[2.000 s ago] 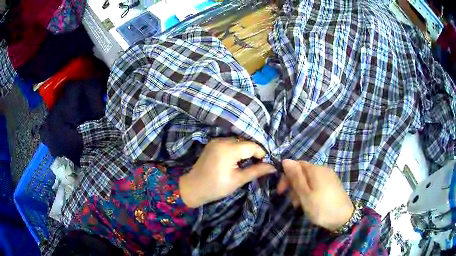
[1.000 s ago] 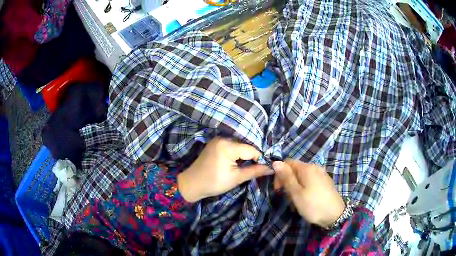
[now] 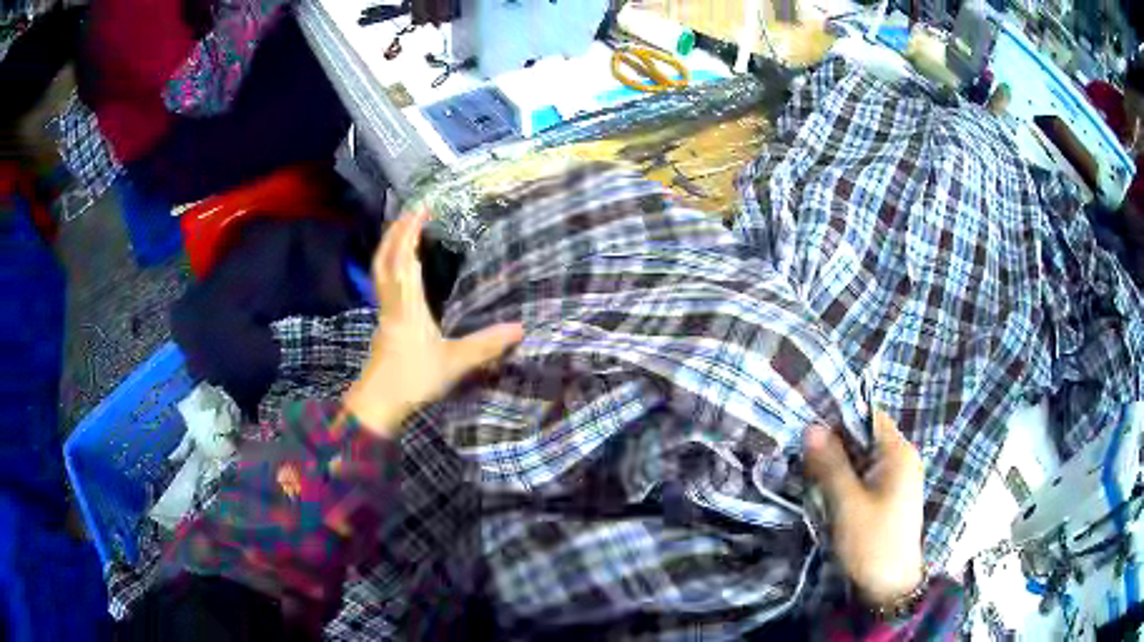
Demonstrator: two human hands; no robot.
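A large plaid garment (image 3: 928,226), dark brown, white and light blue, lies bunched over the table and the wearer's lap. My left hand (image 3: 420,332) is at the cloth's left side with thumb and fingers spread wide; it holds nothing. My right hand (image 3: 872,495) grips a fold of the garment between thumb and fingers at the right of centre. The near part of the cloth is motion-blurred. Whether the right hand also holds a small tool cannot be told.
The sewing machine (image 3: 1085,514) is cut off at the lower right. Orange-handled scissors (image 3: 650,68) lie on the far table. A blue crate (image 3: 132,445) with a white scrap (image 3: 201,439) stands at the left. Dark cloth (image 3: 257,307) and a red item (image 3: 251,216) lie beyond it.
The hands were close together, pinching the cloth at the centre. My left hand has let go and moved up-left, open; my right hand moved right with a fold. The view has shifted, showing more far table.
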